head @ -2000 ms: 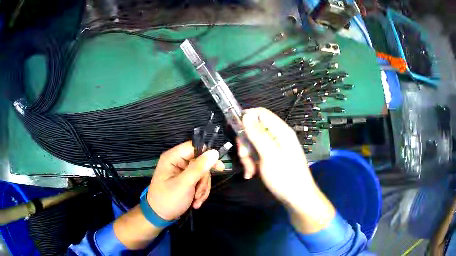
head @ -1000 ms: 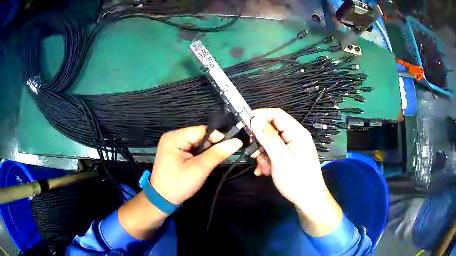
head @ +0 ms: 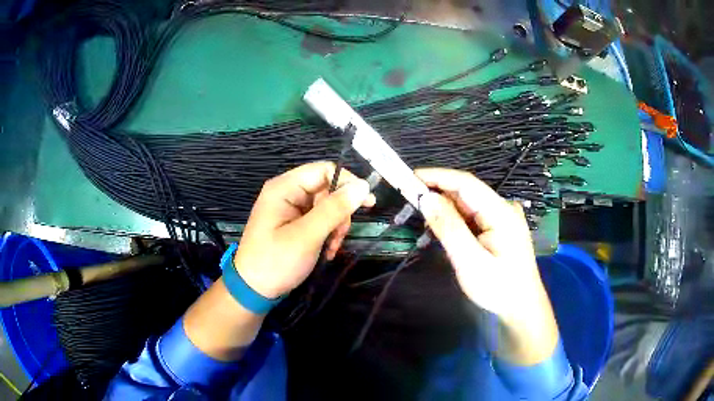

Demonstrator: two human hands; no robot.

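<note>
My right hand (head: 477, 235) holds the lower end of a silver loading bar (head: 376, 149), which slants up to the left above the mat. A black cable end (head: 343, 153) meets the bar's edge near its upper part. My left hand (head: 301, 223) pinches a cable end with a metallic tip (head: 373, 180) close to the bar's lower edge. More cable ends (head: 404, 213) hang at the bar beside my right fingers. Many black cables (head: 258, 172) lie across the green mat behind, their connector ends (head: 575, 141) fanned out at the right.
A thick cable bundle (head: 64, 116) with a pale band loops at the left. A tan pole (head: 102, 272) crosses a blue bin (head: 23, 313) of cables. Another blue bin (head: 583, 294) stands at the right. A metal block (head: 574, 84), orange-handled tool (head: 659, 119) and basket (head: 665, 70) are upper right.
The bar has turned to show a plainer face, with cable ends now at its edge. My left hand has moved up beside it, and cables hang below. The view has shifted slightly.
</note>
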